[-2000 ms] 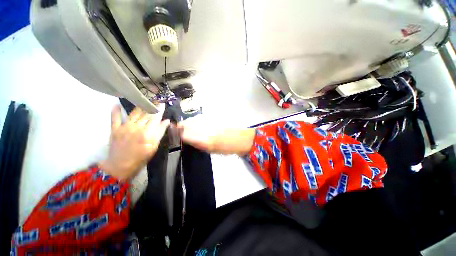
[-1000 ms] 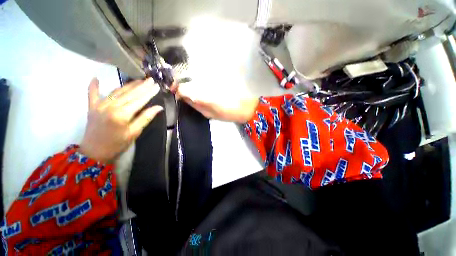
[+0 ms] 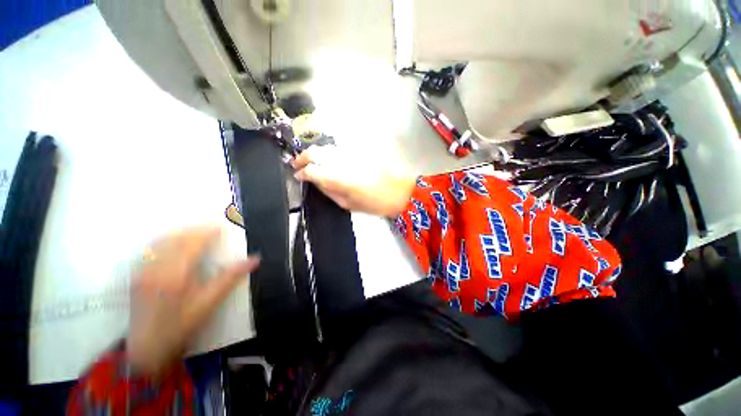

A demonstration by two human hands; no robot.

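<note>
The black fabric panel [image 3: 268,236] runs from under the needle down over the table edge toward my lap. The zipper [image 3: 310,272], a narrow tape with a pale line, lies along it. My right hand [image 3: 349,180] has its fingertips on the work beside the presser foot [image 3: 284,134], pinching the fabric near the zipper. My left hand [image 3: 183,284] is blurred, left of the panel, with thumb and fingers apart and nothing in it. Glare from the lamp hides part of the bed by the needle.
The off-white machine head and arm [image 3: 520,49] cross the top. Red-handled snips [image 3: 445,134] lie under the arm. A zipper bundle [image 3: 601,162] is at right. Dark fabric strips [image 3: 31,195] lie at far left. A brass-coloured tab [image 3: 234,214] is beside the panel.
My left hand has come off the fabric near the needle and moved down toward me. My right hand stays by the presser foot. More of the panel's left part shows.
</note>
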